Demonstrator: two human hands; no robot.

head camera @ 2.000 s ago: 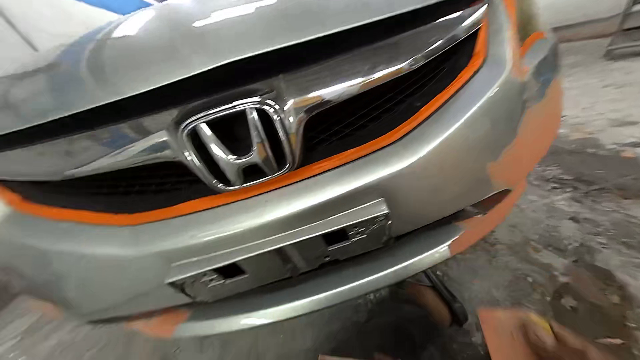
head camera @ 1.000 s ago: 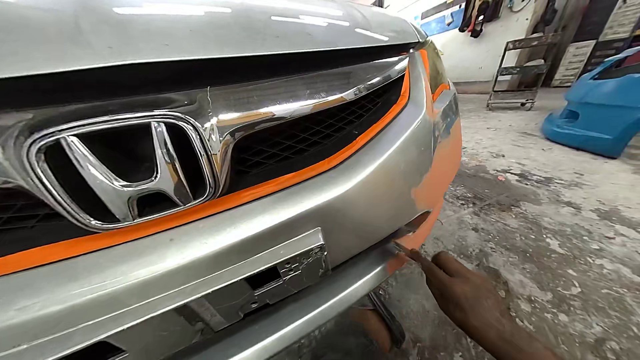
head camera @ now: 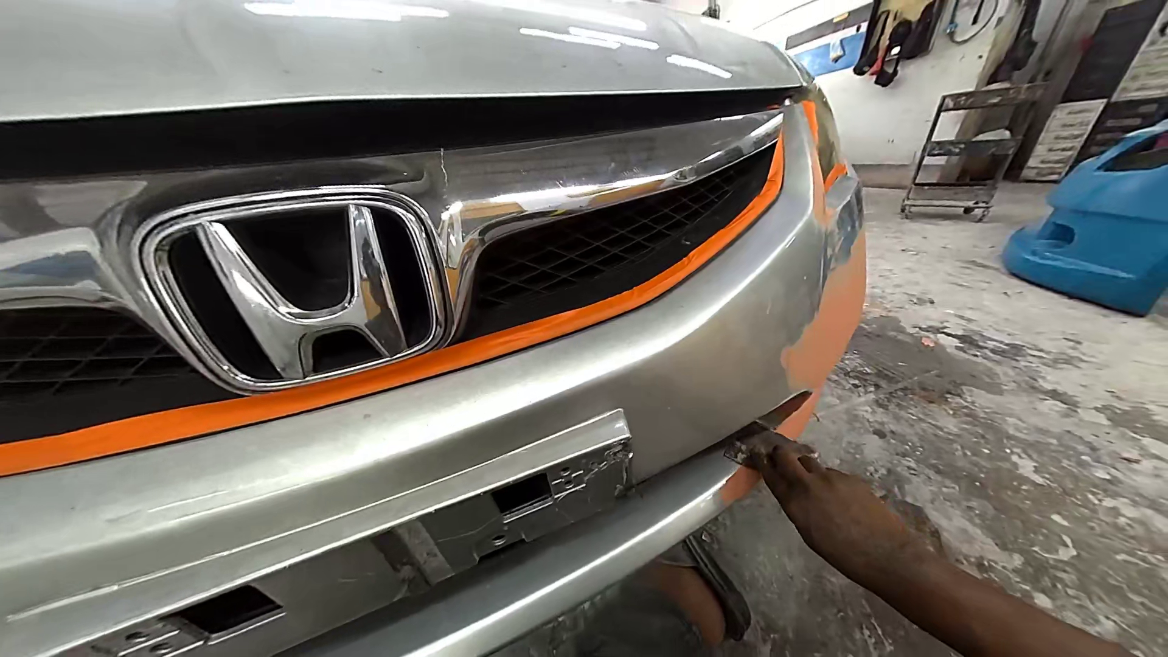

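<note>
My right hand (head camera: 826, 497) reaches in from the lower right, its fingertips at the lower opening of a silver car bumper (head camera: 703, 365). Between the fingers is a small flat piece (head camera: 746, 447), its outer edge against the bumper; its material is unclear. Orange-pink filler or primer patches (head camera: 826, 328) cover the bumper's corner, and another lies just under the fingers. Orange masking tape (head camera: 566, 321) runs along the lower edge of the grille (head camera: 584, 255), below the chrome trim and the Honda emblem (head camera: 301, 292). My left hand is not in view.
A number plate bracket (head camera: 520, 502) is on the bumper's middle. Below the bumper a foot in a dark sandal (head camera: 716, 584) shows on the stained concrete floor (head camera: 958, 438). Farther back at right stand a metal shelf trolley (head camera: 967, 146) and a blue bumper (head camera: 1104, 228).
My right hand, low and blurred at first, has come up to the bumper's lower opening with the flat piece. The view has shifted closer and toward the bumper's right corner.
</note>
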